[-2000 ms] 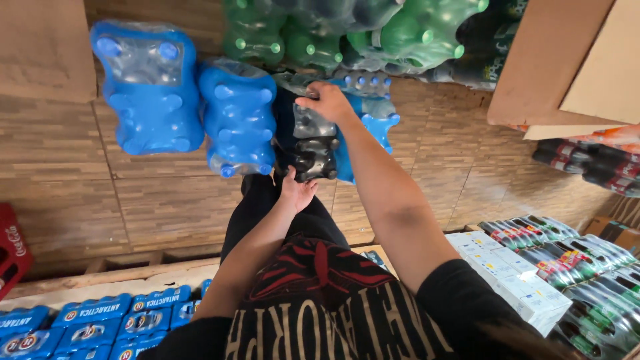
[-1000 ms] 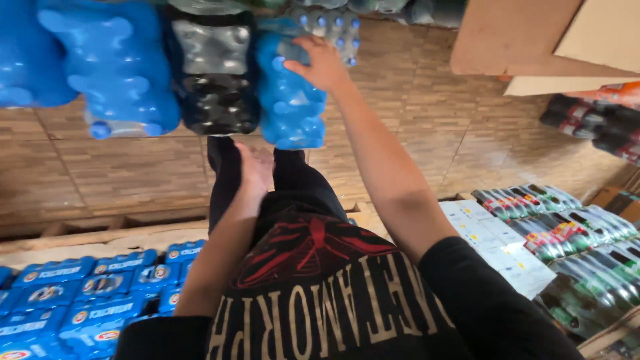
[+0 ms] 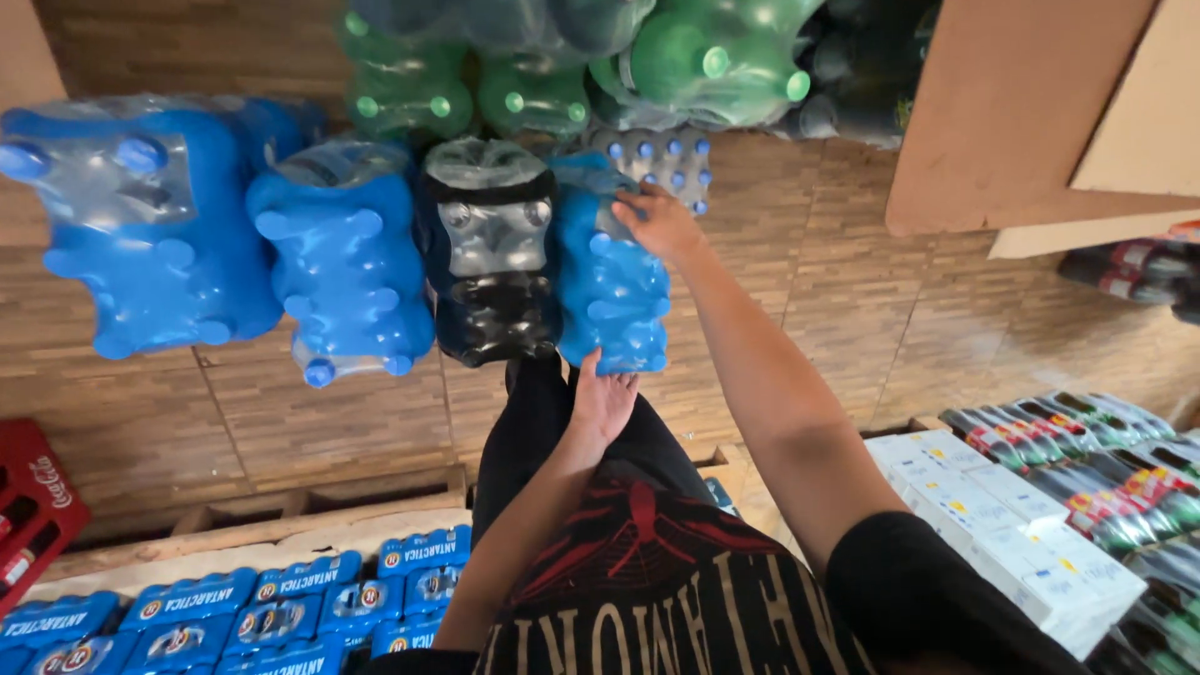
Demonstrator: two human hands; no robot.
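Observation:
A light-blue shrink-wrapped pack of bottles [image 3: 614,281] lies between my hands. My right hand [image 3: 656,223] rests on its far right corner, fingers over the film. At its near end, my left hand [image 3: 605,398] has its palm turned up, fingertips at the lower edge. Directly left stands a black-wrapped bottle pack [image 3: 492,253], its side against the light-blue one. Farther left are a blue-wrapped pack [image 3: 347,253] and a wider blue-wrapped pack [image 3: 169,244]. The undersides of the packs are hidden.
Green bottle packs [image 3: 694,66] stand beyond, with small blue-capped bottles [image 3: 670,164] beside the light-blue pack. Cardboard [image 3: 994,112] juts in at upper right. Blue can packs [image 3: 197,600] on a wooden pallet [image 3: 281,506], a red crate [image 3: 37,497] and white boxes [image 3: 1003,534] lie nearer me.
My left hand has moved from the black pack's near end, where it was two seconds ago, to the light-blue pack's near end. My right hand has gone from the black pack to the light-blue one.

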